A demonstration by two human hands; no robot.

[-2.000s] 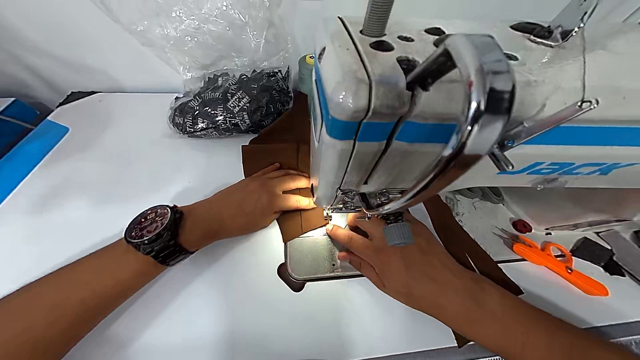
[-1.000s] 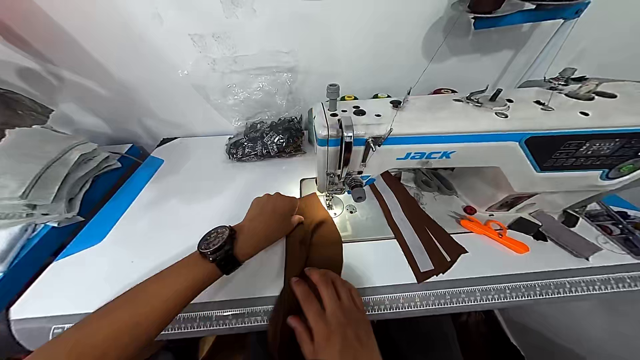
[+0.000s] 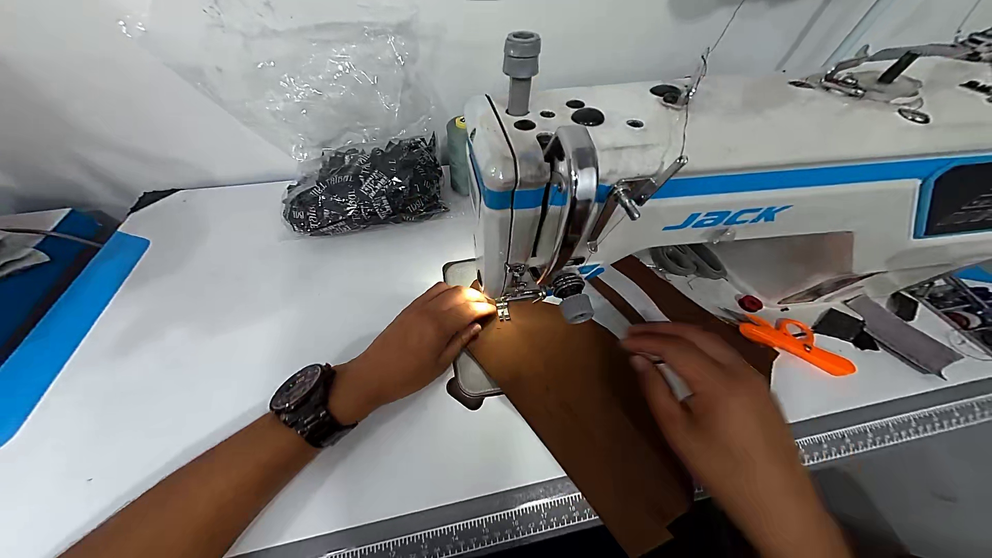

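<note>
A Jack sewing machine stands on the white table, its lamp lit over the presser foot. Brown fabric runs from the foot across the metal needle plate and over the table's front edge. My left hand, with a black wristwatch on the wrist, pinches the fabric's edge just left of the foot. Over the fabric's right side is my right hand, slightly blurred, its fingers bent; whether they touch or grip anything cannot be told. Behind it lie more brown pieces with a pale strip.
Orange thread snips lie to the right, beside dark and grey scraps. Behind the machine head are a plastic bag of black printed labels and a thread cone. A measuring tape runs along the front edge.
My right hand has moved from the fabric near the front edge to the right of the machine's needle area. My left hand is now closer to the presser foot. The view has moved nearer the machine.
</note>
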